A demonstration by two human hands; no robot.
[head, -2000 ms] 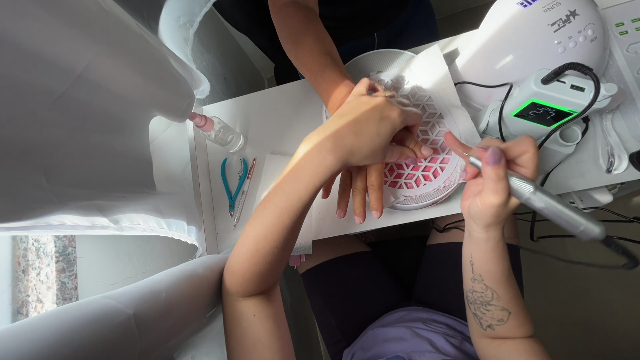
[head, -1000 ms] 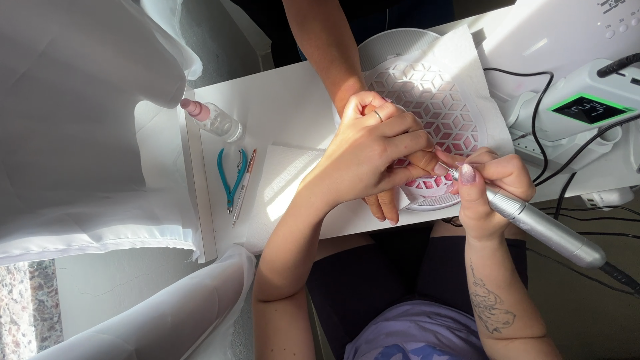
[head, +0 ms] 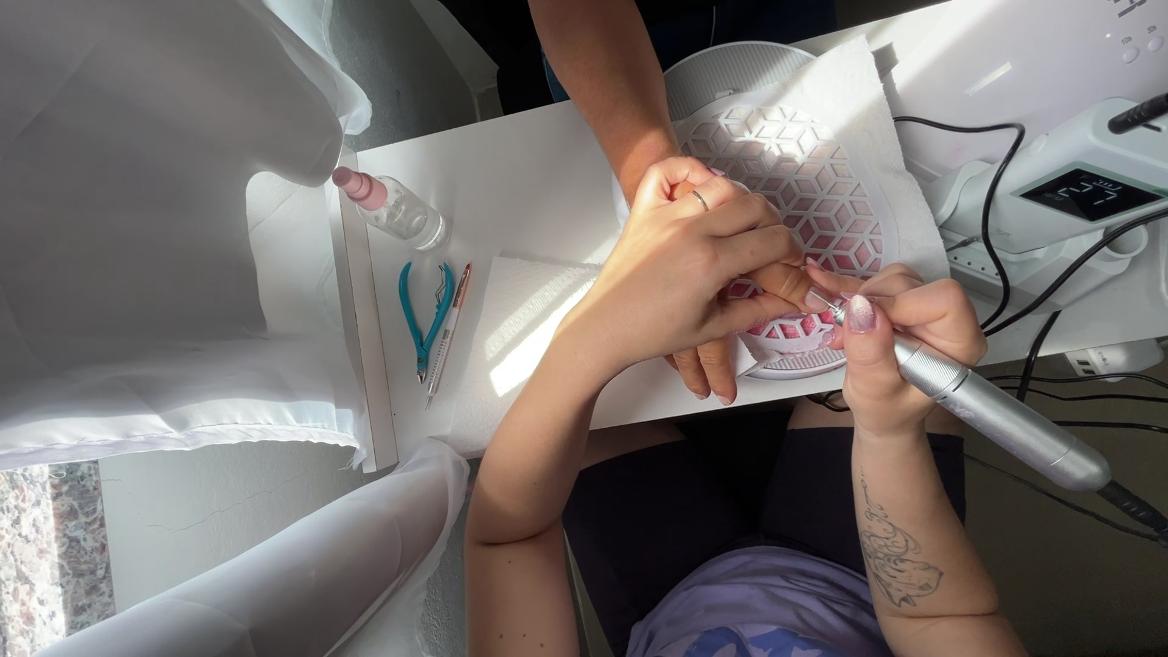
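Note:
My left hand [head: 698,251] is closed over the other person's hand [head: 707,365] and holds one of its fingers. In my right hand [head: 899,338] is a silver nail drill handpiece [head: 999,411], gripped like a pen. The thin bit of the handpiece is at the nail of the held finger; whether it touches cannot be told. Below both hands lies a round white nail dust collector [head: 748,68] with a patterned grille [head: 826,196] that shows pink, and a paper towel [head: 903,173] lies partly over it. The other person's palm is hidden.
Teal nippers [head: 422,319], a thin metal-tipped tool [head: 447,333] and a clear spray bottle with a pink top [head: 401,214] lie at the table's left. A drill control unit with a display [head: 1090,193] stands at the right, with black cables [head: 1013,182]. A white curtain [head: 164,228] hangs at the left.
Two seconds ago the handpiece was apart from the other person's fingers; now its tip is at a nail. My left hand has shifted its hold on the other person's hand. The view has moved closer.

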